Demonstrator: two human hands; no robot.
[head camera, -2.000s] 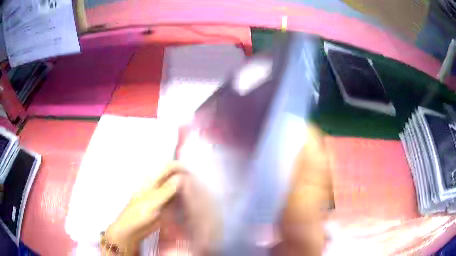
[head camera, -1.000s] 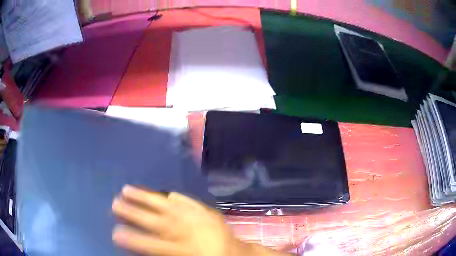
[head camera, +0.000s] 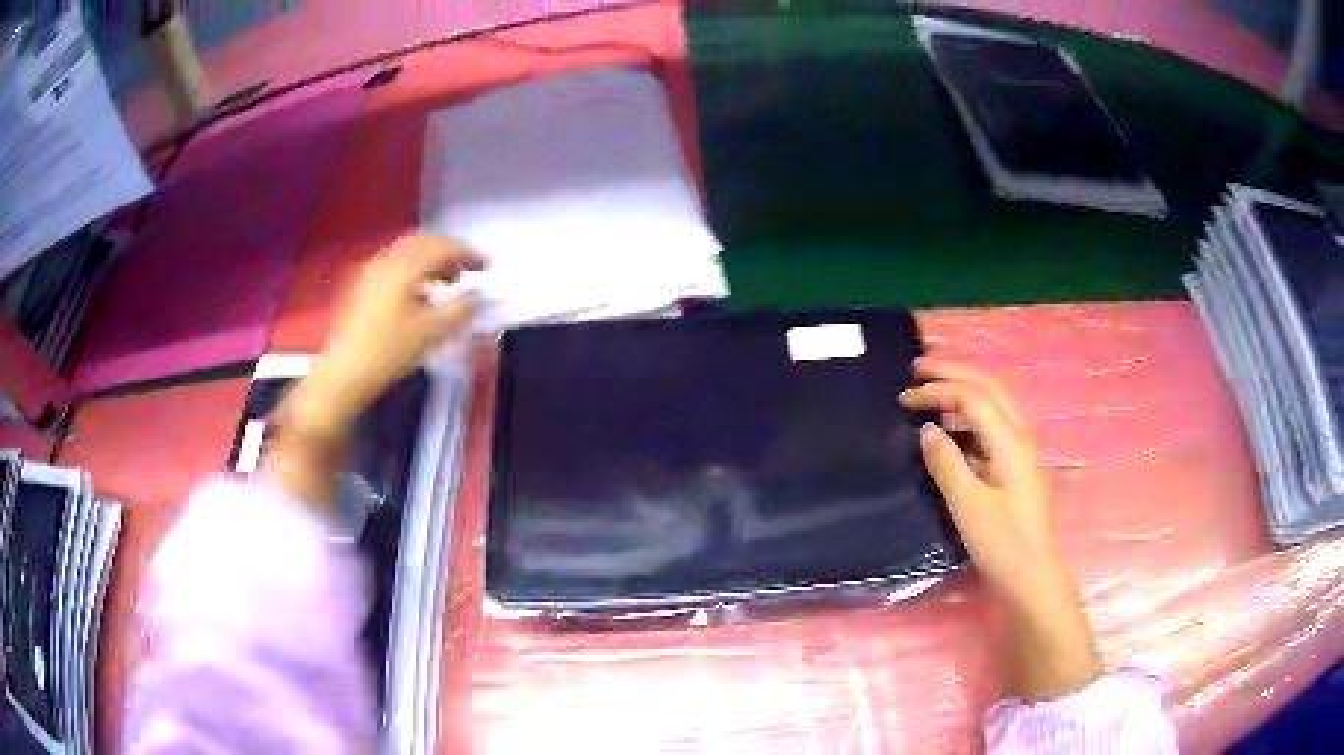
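A black glossy tablet (head camera: 708, 457) lies flat on the bench in front of me, a white label sticker (head camera: 826, 342) near its upper right edge. My right hand (head camera: 980, 435) is at its right edge, fingers slightly spread; whether it grips is unclear. My left hand (head camera: 391, 332) is at the lower left corner of the white sheet pile (head camera: 568, 192), thumb and fingers at a sheet edge; a firm hold cannot be told. Below my left forearm, another black tablet (head camera: 386, 457) lies on layered white sheets, partly hidden by the arm and sleeve.
Interleaved stacks stand at the far left (head camera: 89, 590) and far right (head camera: 1253, 354). A black unit with a white border (head camera: 1039, 111) lies on the green mat (head camera: 826, 162). A printed page (head camera: 59, 133) hangs upper left.
The blue-grey panel under a hand at left is no longer seen. A black tablet on layered sheets now shows there. My left hand is at the sheet pile, my right at the centre tablet's edge.
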